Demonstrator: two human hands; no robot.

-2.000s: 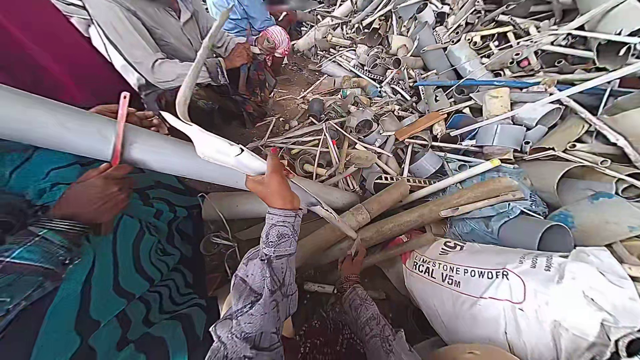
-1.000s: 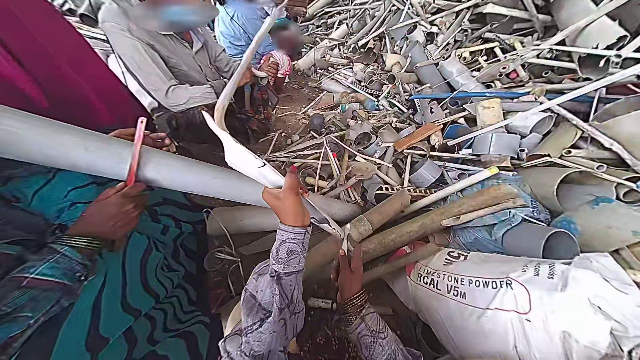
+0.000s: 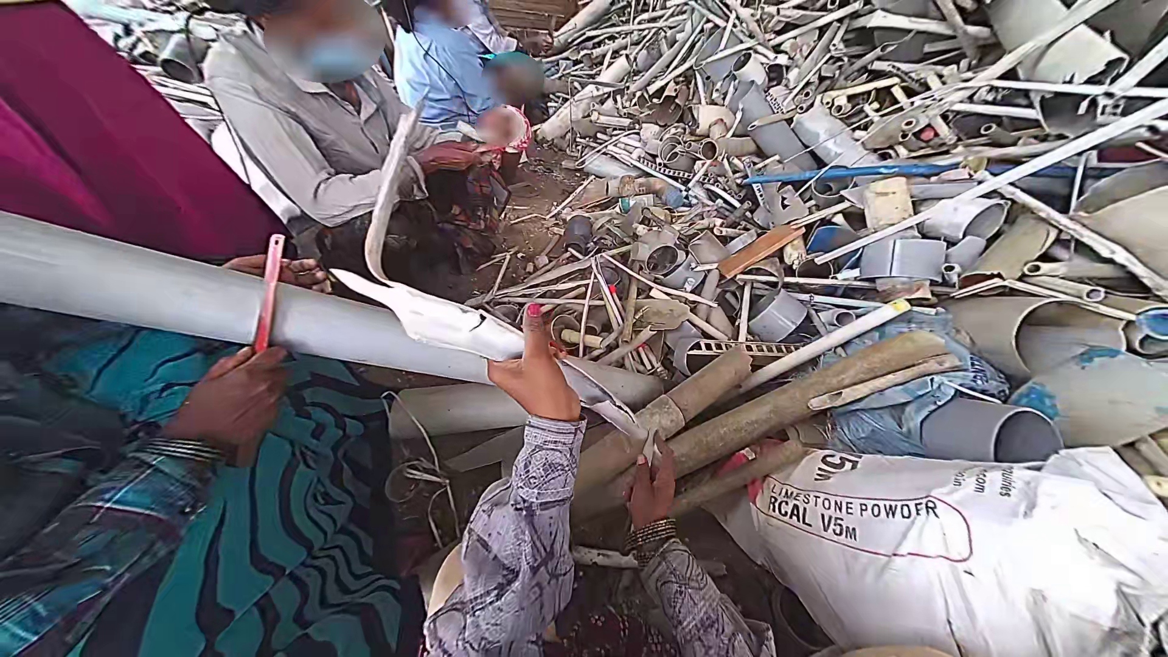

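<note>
My left hand (image 3: 538, 376), thumb raised, grips a torn white plastic pipe piece (image 3: 447, 324) at the centre. The piece's pointed end reaches up to the left, and a narrow strip of it runs down to the right. At that lower tip, the fingers of my right hand (image 3: 651, 488) pinch the strip's end. A long grey plastic pipe (image 3: 347, 330) passes behind the piece from the left. Beside it, a co-worker's hand (image 3: 235, 401) holds a red-handled tool (image 3: 269, 294) against this pipe.
Brown-stained pipes (image 3: 785, 401) lie just beyond my right hand. A printed white sack (image 3: 876, 547) rests at the lower right, near a grey pipe section (image 3: 990, 431). Heaped pipe scrap (image 3: 776, 315) spreads behind. A person in a grey shirt (image 3: 301, 137) sits at upper left.
My right hand has moved closer to my left hand's piece since two seconds ago and its fingers have come together on the strip's tip. The co-worker's red-handled tool has tilted.
</note>
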